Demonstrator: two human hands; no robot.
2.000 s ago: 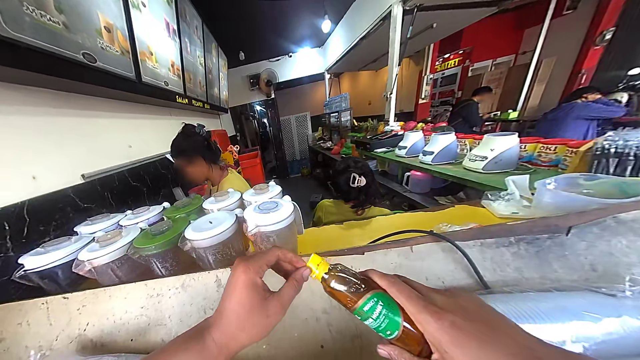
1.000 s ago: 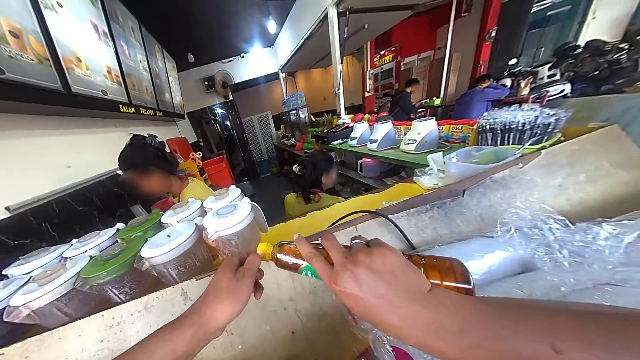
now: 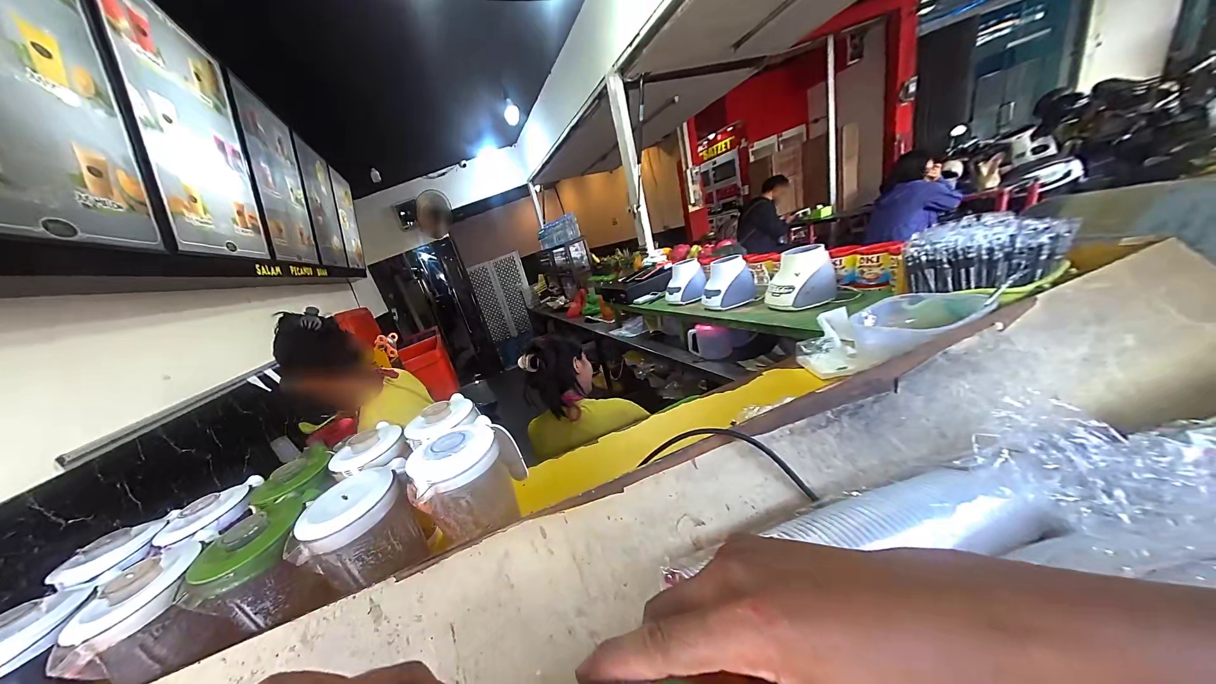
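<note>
My right hand (image 3: 741, 613) reaches in from the lower right with its fingers curled, beside a stack of clear plastic cups (image 3: 912, 513) in wrap. Only a thin strip of my left hand (image 3: 356, 674) shows at the bottom edge. The bottle is not in view, apart from a small green bit under my right hand that I cannot make out, so what either hand holds is hidden. Ahead and to the left stand several clear pitchers with white lids (image 3: 351, 508) and green lids (image 3: 252, 541).
A worn counter ledge (image 3: 570, 560) crosses the view. Beyond it are blender bases (image 3: 801, 277) on a green table, a plastic tub (image 3: 921, 318), wrapped straws (image 3: 983, 252) and a black cable (image 3: 731, 434). Two people in yellow (image 3: 579, 423) are behind the counter.
The amber bottle with the yellow cap, earlier between both hands, has left the view. Both hands are lower, the left almost out of the frame.
</note>
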